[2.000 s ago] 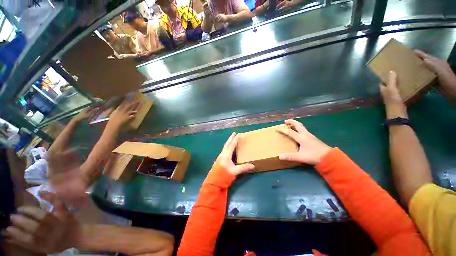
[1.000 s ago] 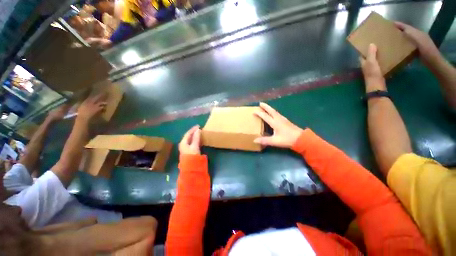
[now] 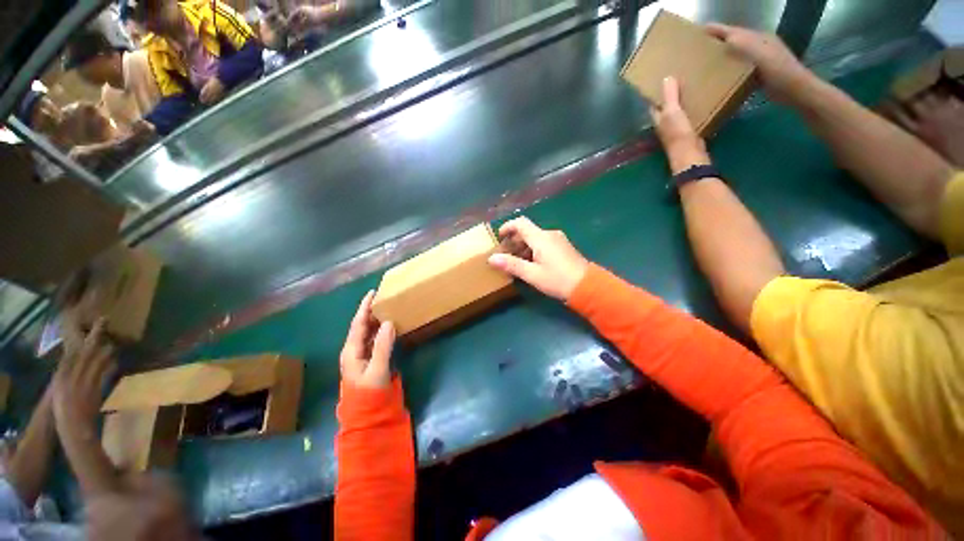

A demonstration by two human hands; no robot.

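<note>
A closed brown mailer box [image 3: 446, 283] is in front of me over the green bench, tilted with its narrow long side towards me. My left hand [image 3: 368, 343] holds its left end, thumb at the near corner. My right hand [image 3: 541, 260] holds its right end, with fingers at the side of the box. The far side of the box and its underside are hidden.
An open mailer box [image 3: 277, 396] with dark items inside stands on the bench [image 3: 550, 343] at the left. A neighbour in yellow at the right holds a closed box [image 3: 692, 72]. Another person's hands work at the left. The conveyor belt [image 3: 423, 137] runs behind.
The box in my hands has turned, its right end now higher in the view and its long side tilted up. Both hands still hold its ends. The view has shifted to the right.
</note>
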